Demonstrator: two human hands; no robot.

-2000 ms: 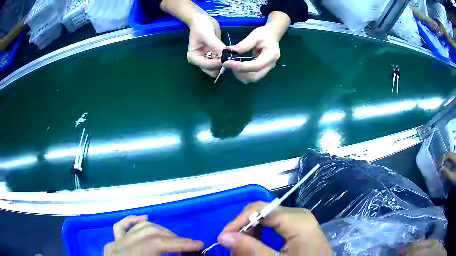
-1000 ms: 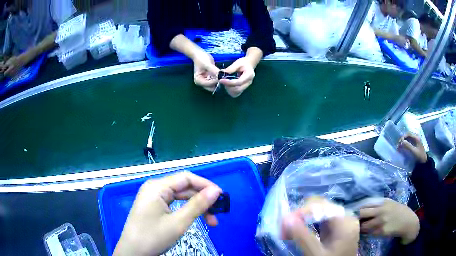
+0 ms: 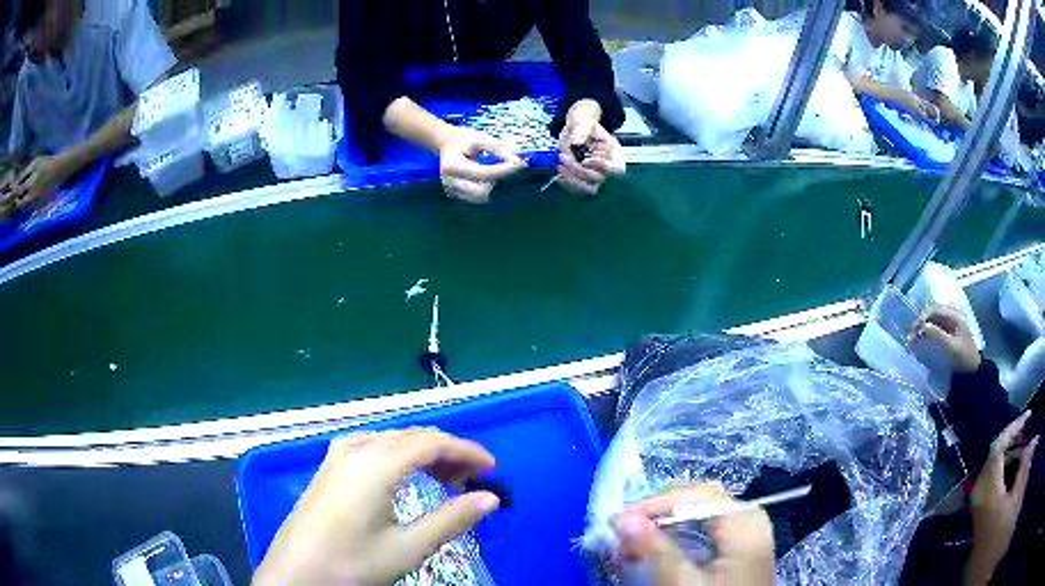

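Note:
My left hand [image 3: 384, 504] is over the blue tray [image 3: 550, 429] and holds a black housing [image 3: 490, 490] between thumb and fingertips. My right hand [image 3: 705, 538] is at the near left edge of the clear plastic bag [image 3: 779, 395], holding a white lead [image 3: 745, 504] that points right. The housing and the lead are apart. A tub of white leads [image 3: 441, 549] lies in the tray, partly hidden by my left hand. Dark contents show inside the bag.
The green belt [image 3: 275, 309] crosses ahead, carrying an assembly [image 3: 433, 357] and a farther one [image 3: 865, 218]. A person opposite works with both hands over the belt's far edge. Another person's hands are at the right. A clear lidded box [image 3: 155, 563] lies left of the tray.
Since the first frame, my left hand has come to hold a black housing. My right hand, with the lead, has moved right to the bag. The near assembly has shifted right in view.

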